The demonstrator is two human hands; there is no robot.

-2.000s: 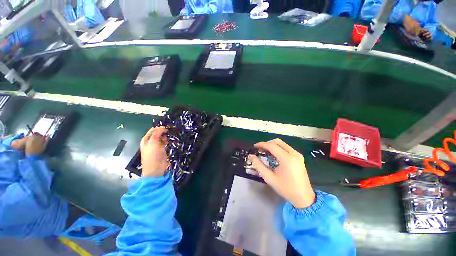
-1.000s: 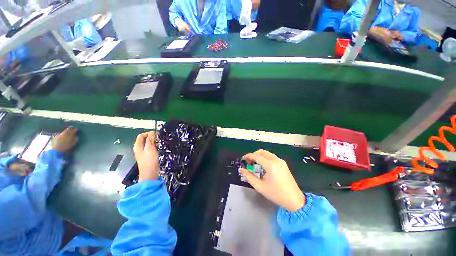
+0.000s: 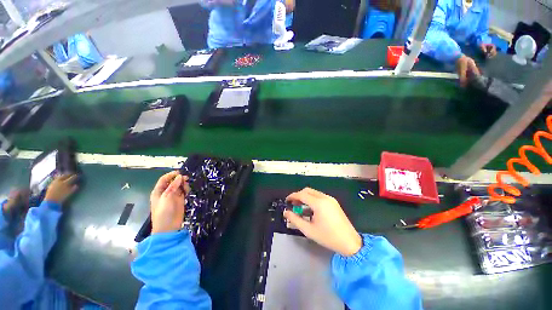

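An open tablet unit (image 3: 302, 275) with a large silver-white panel lies in front of me, its lower end cut off by the frame. My right hand (image 3: 327, 223) is over the circuit board at its far end, thumb and fingers around a green patch (image 3: 301, 210); whether they grip anything is unclear. A black tray (image 3: 227, 200) heaped with tangled small cabled parts lies left of the unit. My left hand (image 3: 167, 204) is at the tray's left edge with its fingertips pinched together; any small part between them is too small to make out.
A red bin (image 3: 408, 177) with white bits stands beyond the unit to the right. A red-orange tool (image 3: 448, 214) on a coiled orange cord (image 3: 525, 162) lies beside a shiny clear tray (image 3: 513, 233). Tablet units (image 3: 230, 103) sit on the green conveyor. A neighbour's hand (image 3: 62, 187) is at far left.
My left hand's fingertips have come together, slightly raised at the tray's edge. My right hand remains at the board end. The view has shifted, and a person across the line has moved an arm toward the conveyor.
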